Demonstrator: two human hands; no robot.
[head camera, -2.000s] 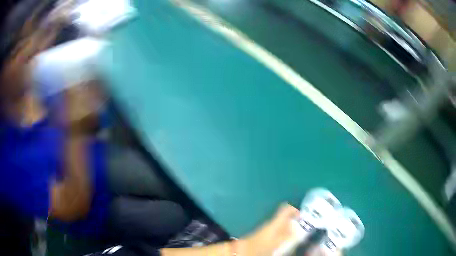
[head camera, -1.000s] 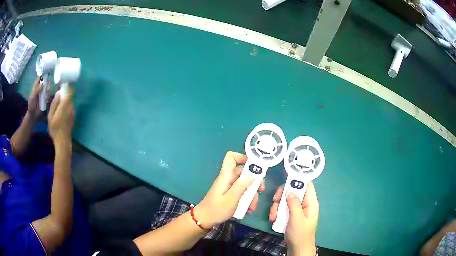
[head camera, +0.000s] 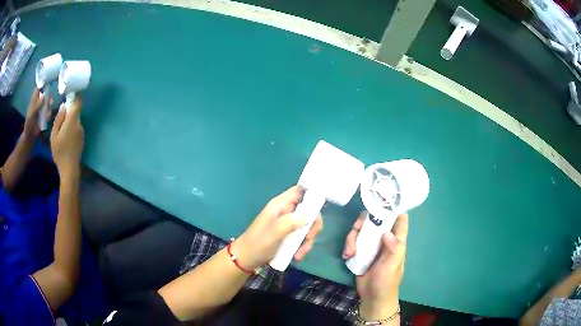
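Note:
My left hand is closed around the handle of a white handheld fan. That fan is turned side-on, so its head looks square and its grille is hidden. My right hand holds the handle of a second white handheld fan. Its spoked grille and small dark display panel face up and to the left. The two fan heads are side by side, very close or touching, above the green worktop.
At the left, a person in blue holds two white fans. A pale rail with an upright post edges the worktop. Beyond it, a fan lies on the dark green conveyor belt. Another person's arm shows at the lower right.
Both fans in my hands have turned from face-up, the left one to its side, the right one partly. The fan on the belt now appears further left, and the view has shifted slightly.

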